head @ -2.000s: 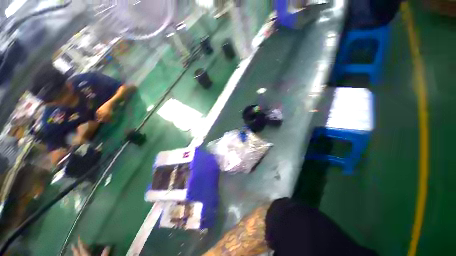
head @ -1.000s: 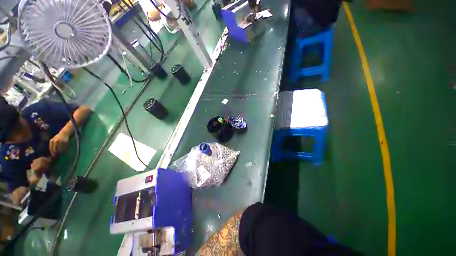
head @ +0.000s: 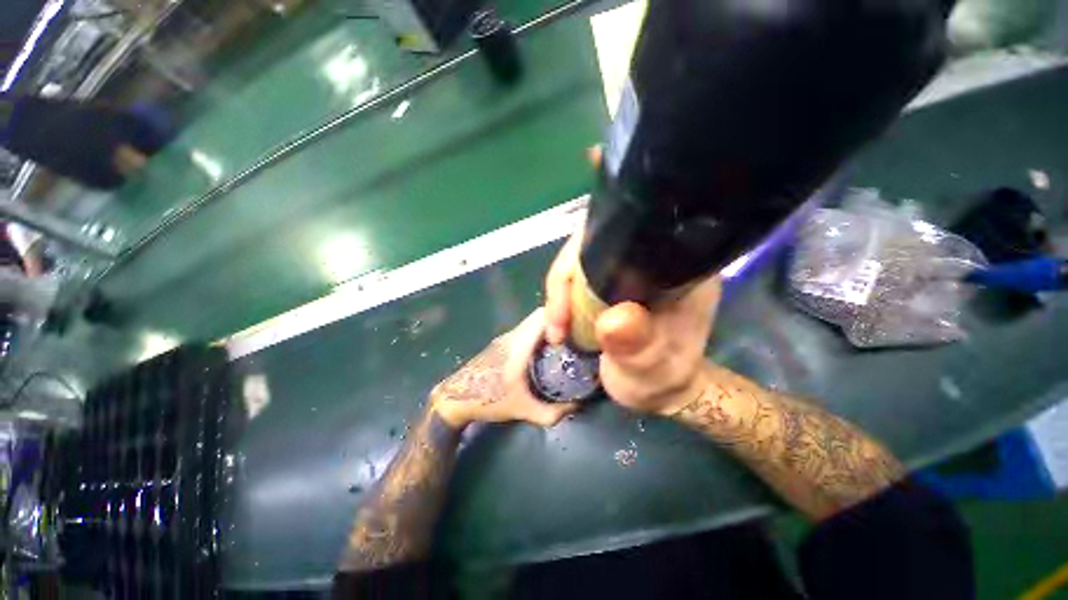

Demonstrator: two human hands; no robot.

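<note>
My left hand (head: 498, 381) is wrapped around a black cylindrical housing (head: 565, 370), which stands on the bench with its round recessed end up. My right hand (head: 656, 346) grips the tan lower grip of the electric screwdriver (head: 750, 129). Its thick black body is large in front of me and leans up to the right. The screwdriver's lower end is over the housing's right part. The bit is hidden, so I cannot tell if it touches a screw. Small specks lie on the bench around the housing.
Clear bag of screws (head: 878, 275) at right, beside a blue handle (head: 1019, 275) and a dark part. The blue feeder is mostly hidden behind the screwdriver. Stacked black trays (head: 141, 469) are at left. A white rail (head: 410, 275) divides bench and belt; a black housing (head: 495, 47) is on the belt.
The view has swung left to the bench in front of me. Both hands are now in view, on the housing and the screwdriver. The fan and most of the stools have left the picture.
</note>
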